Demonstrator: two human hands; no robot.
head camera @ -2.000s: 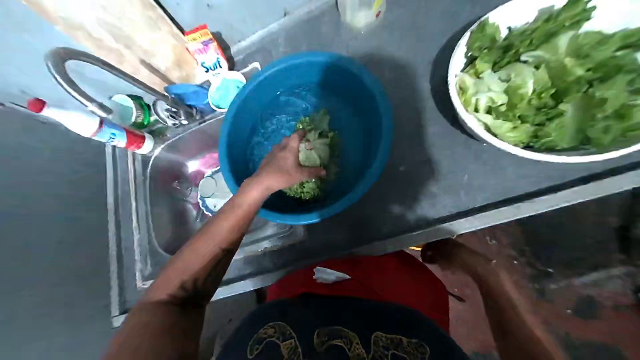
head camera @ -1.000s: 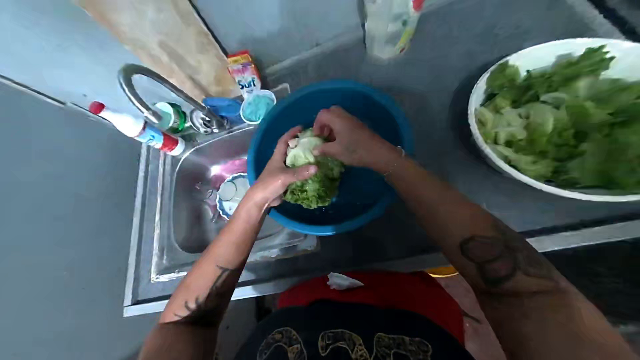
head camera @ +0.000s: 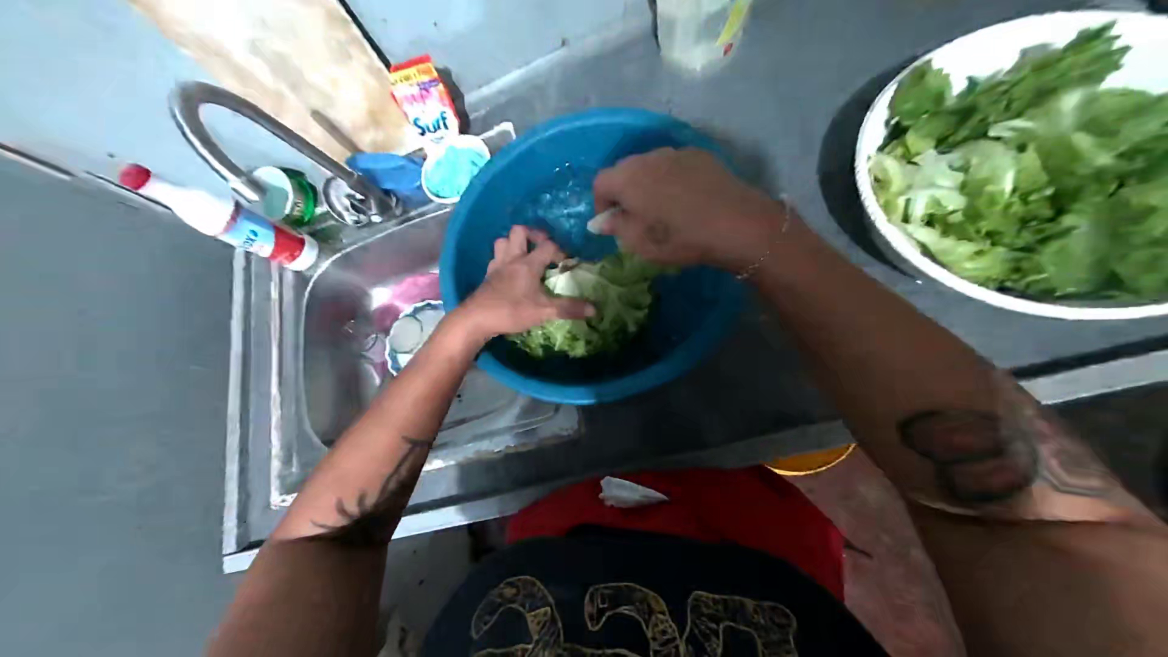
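A head of green lettuce (head camera: 602,306) sits inside a blue plastic basin (head camera: 584,392) that holds water. My left hand (head camera: 525,287) grips the lettuce from its left side, the thumb across the pale stem end. At the upper right of the basin, my right hand (head camera: 680,205) is closed on a lettuce leaf, whose pale base (head camera: 602,222) shows at the fingers; the rest of the leaf trails beneath the hand. On the counter to the right, a large white bowl (head camera: 867,196) is heaped with loose lettuce leaves (head camera: 1031,182).
Left of the basin is a steel sink (head camera: 333,365) with dishes in it and a curved faucet (head camera: 265,119). Behind the sink stand a white bottle with a red cap (head camera: 219,214), a Surf packet (head camera: 424,100) and a tub of blue powder (head camera: 453,169). A translucent container (head camera: 698,32) stands behind the basin.
My right hand, low by the counter's front edge two seconds ago, came to the lettuce and has now moved away from its stem end with a leaf. My left hand stays on the lettuce.
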